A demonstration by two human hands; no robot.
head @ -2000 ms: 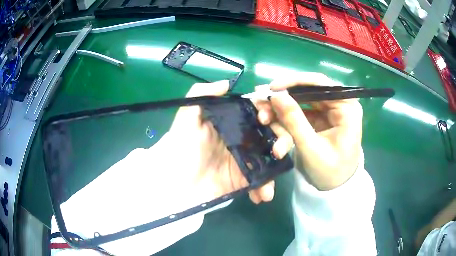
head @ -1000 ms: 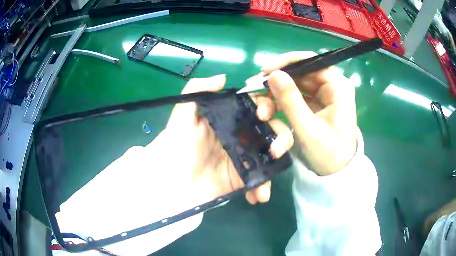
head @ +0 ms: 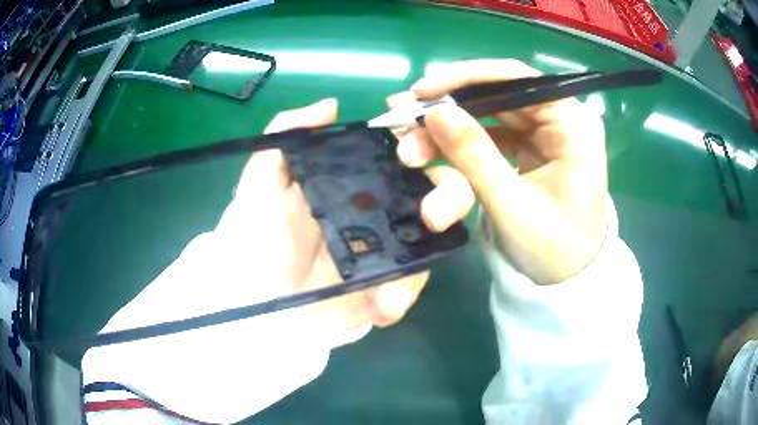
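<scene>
My left hand (head: pixel 291 216) holds a black phone middle frame (head: pixel 366 195) by its solid end, thumb at the top edge and fingertips below. The frame's large open window extends to the left. My right hand (head: pixel 532 174) holds black-handled tweezers (head: pixel 557 90) with pale tips. The tips are at the frame's upper edge near the solid end, and they look closed. A right fingertip rests on the frame's solid end. Whether a small part is between the tips cannot be seen.
Another frame (head: pixel 223 70) lies on the green surface (head: pixel 332 33) at upper left, by a pale tube (head: pixel 154 79). A metal rail (head: pixel 83 116) is at left, a red tray (head: pixel 615 25) at the far side. A dark tool (head: pixel 678 342) and a person's sleeve (head: pixel 738 386) are at lower right.
The held frame has shifted left and up and turned to show its solid end more fully. The tweezers swung steeper, then flatter again. The loose frame sits further left in view.
</scene>
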